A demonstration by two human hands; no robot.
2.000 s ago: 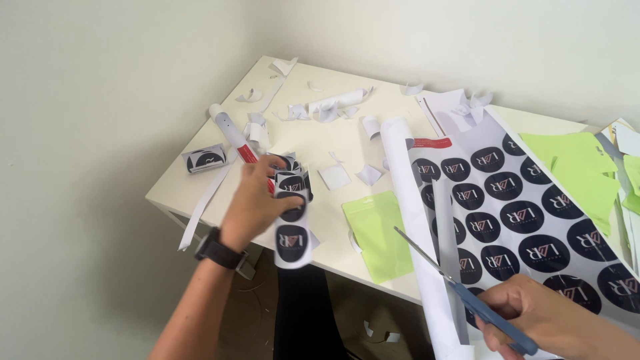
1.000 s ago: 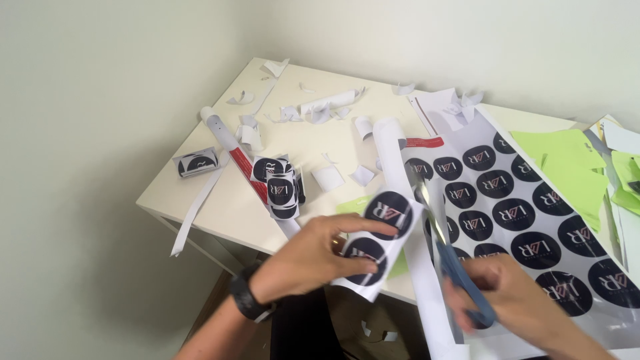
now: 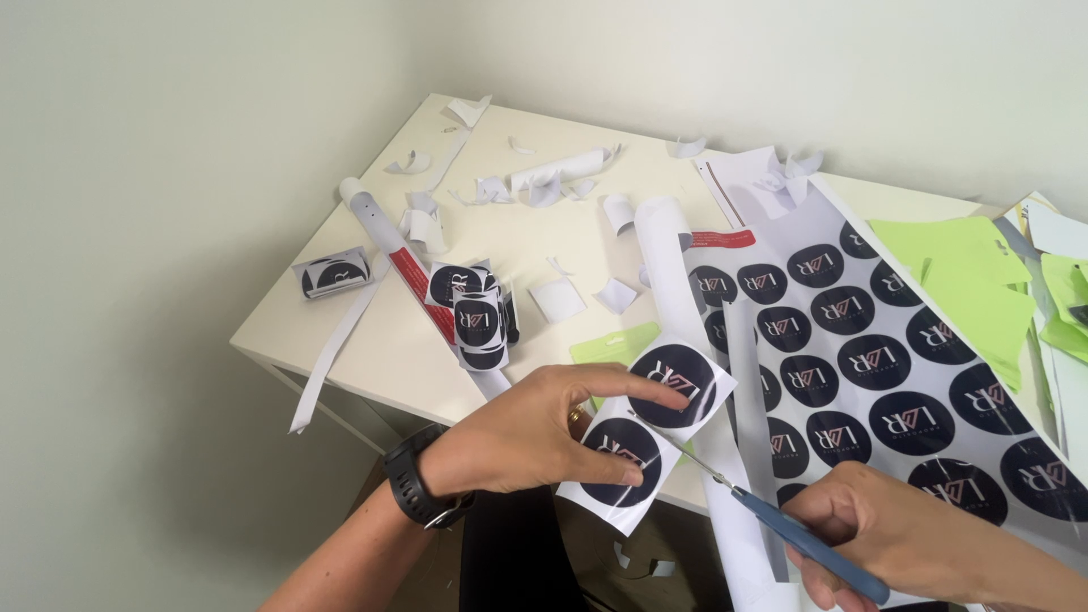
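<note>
Between thumb and fingers, my left hand (image 3: pixel 544 425) holds a glossy sticker strip (image 3: pixel 614 508) bearing two round dark stickers, near the table's front edge. My right hand (image 3: pixel 884 535) grips blue-handled scissors (image 3: pixel 790 529); their blades lie across the strip between the two circles. Right of it, a large printed sticker sheet (image 3: pixel 850 319) carries rows of dark circles, its left edge curled into a white roll (image 3: pixel 671 272). A pile of cut stickers (image 3: pixel 478 321) rests left of centre, on a long strip with a red band (image 3: pixel 416 280).
Another curled sticker piece (image 3: pixel 337 274) lies at the table's left edge. Curled white paper scraps (image 3: pixel 557 170) are scattered toward the back. Bright green pouches (image 3: pixel 969 272) lie at the right, and a green pouch (image 3: pixel 616 344) is partly behind the held strip. Small scraps (image 3: pixel 663 567) lie below the table.
My left hand has moved right from the sticker pile, now with a two-sticker strip. The scissors have come to that strip, their blades now across it.
</note>
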